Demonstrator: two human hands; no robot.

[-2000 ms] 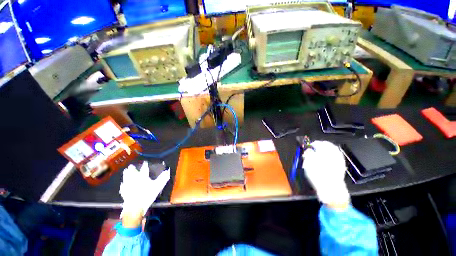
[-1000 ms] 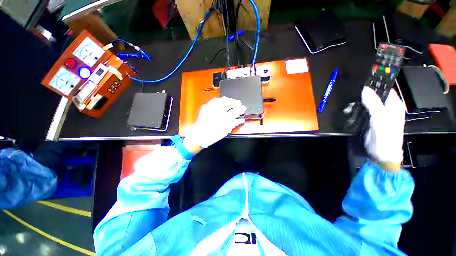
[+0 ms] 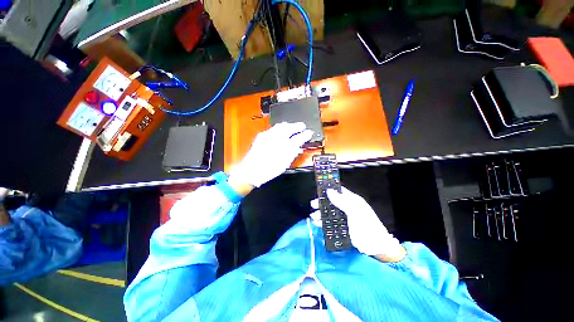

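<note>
A flat dark set-top box (image 3: 294, 115) lies on the orange test fixture (image 3: 365, 126), its rear edge against the connector block (image 3: 294, 94). My gloved left hand (image 3: 270, 153) rests on the box's front part with the fingers over its top; whether it grips the box is unclear. My gloved right hand (image 3: 362, 223) holds the black remote control (image 3: 332, 214) upright in view, in front of the fixture's front edge, the thumb on its buttons. The remote's top end lies just below the box.
Another box (image 3: 187, 146) sits left of the fixture beside the orange meter box (image 3: 119, 113). A blue marker pen (image 3: 405, 107) lies to the right. Stacked boxes (image 3: 519, 94) and a red foam pad (image 3: 552, 60) are further right. A blue cable (image 3: 220, 94) loops behind.
The right hand has brought the remote from the bench's right side to the middle, in front of the fixture. The left hand has stayed on the box. The view has shifted slightly.
</note>
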